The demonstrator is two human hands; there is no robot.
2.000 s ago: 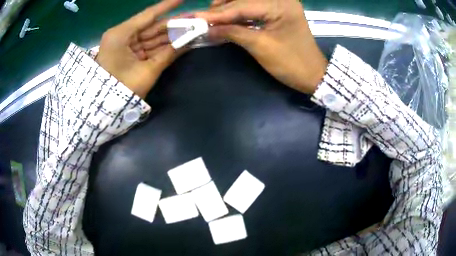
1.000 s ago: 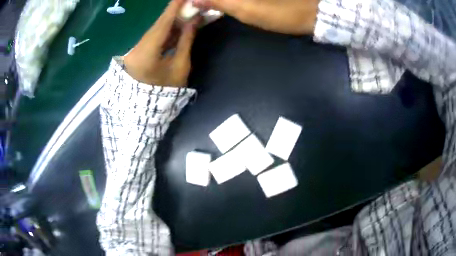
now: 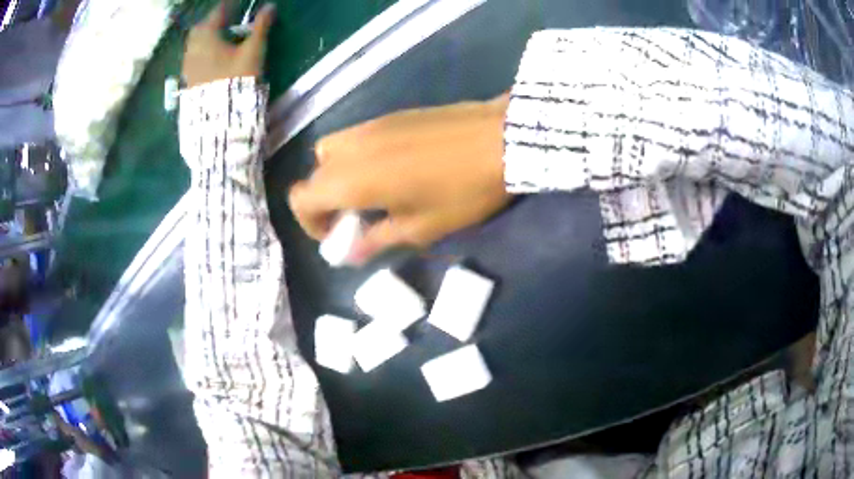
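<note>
My right hand (image 3: 412, 182) is over the black worktop, its fingers closed on a white block (image 3: 344, 240), slightly blurred. Several white rectangular blocks lie just below it, some touching or overlapping, such as the one at the right of the group (image 3: 461, 302). My left hand (image 3: 228, 47) is at the top left over the green belt. Its thumb and fingers are apart around a small white stemmed part (image 3: 243, 26); no firm grip on it shows. Another small white part (image 3: 171, 93) lies by my left cuff, its stem not visible.
A pale heap or cloudy bag (image 3: 108, 79) lies on the green belt at upper left. A pale metal rail (image 3: 323, 89) separates the belt from the black worktop (image 3: 609, 346). Clear crinkled plastic (image 3: 749, 21) is at the upper right edge.
My hands, together at the top before, have separated. The left has moved to the belt; the right has come down to the blocks and taken one. The view has shifted left.
</note>
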